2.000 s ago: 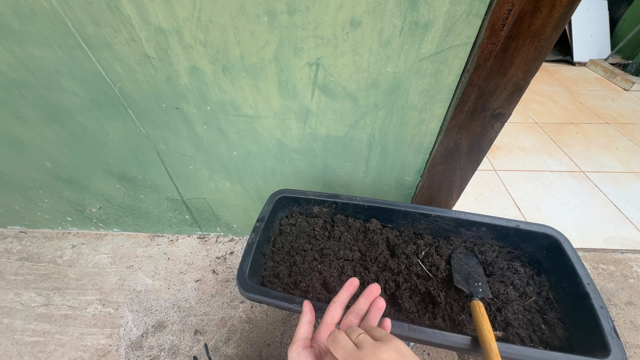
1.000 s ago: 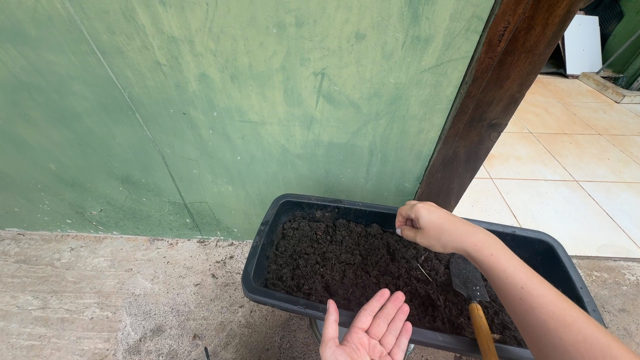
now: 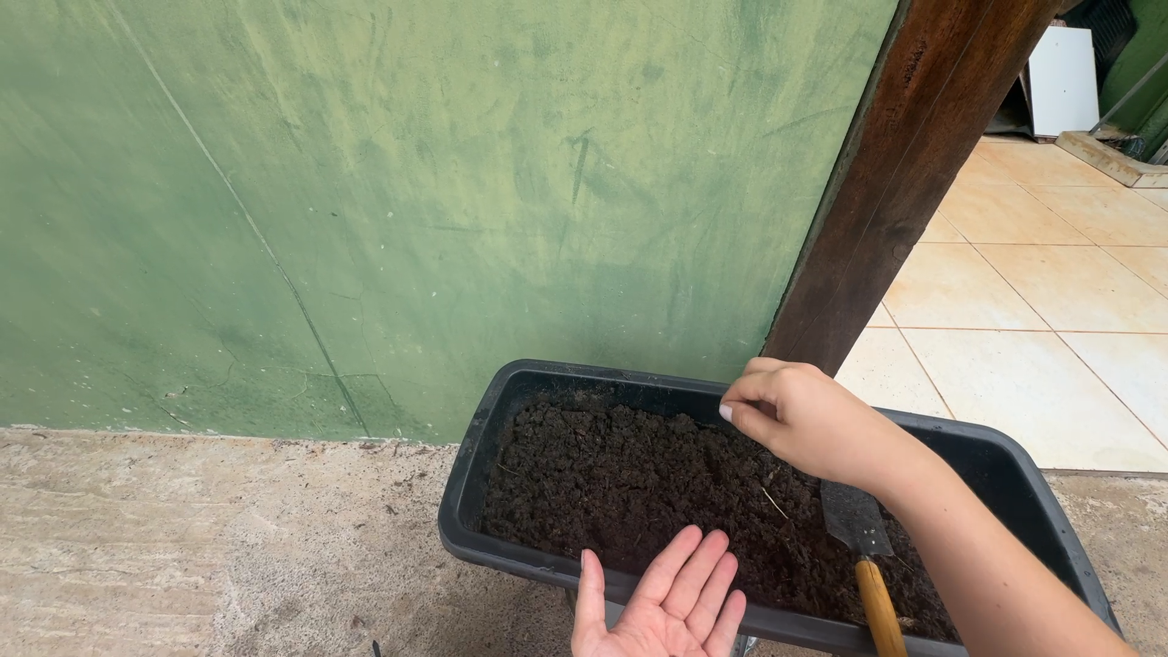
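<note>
A black plastic planter box (image 3: 511,552) filled with dark soil (image 3: 620,484) stands against the wall. Over its back part hovers my right hand (image 3: 803,420), thumb and fingertips pinched together; whether something tiny is between them cannot be seen. My left hand (image 3: 666,602) is palm up with fingers apart at the front rim, and no object shows clearly on it. A hand trowel (image 3: 856,520) with a wooden handle lies on the soil at the right, its handle over the front rim, partly below my right forearm.
Behind the planter rises a green painted wall (image 3: 456,201), ending at a dark wooden post (image 3: 876,182). Light floor tiles (image 3: 985,283) lie beyond the post. Rough concrete ground (image 3: 228,529) spreads at the left. A white panel (image 3: 1063,82) leans at the far back.
Two seconds ago both hands were together at the front rim. My right hand has since moved away over the back of the planter; my left hand has stayed near the front, palm up.
</note>
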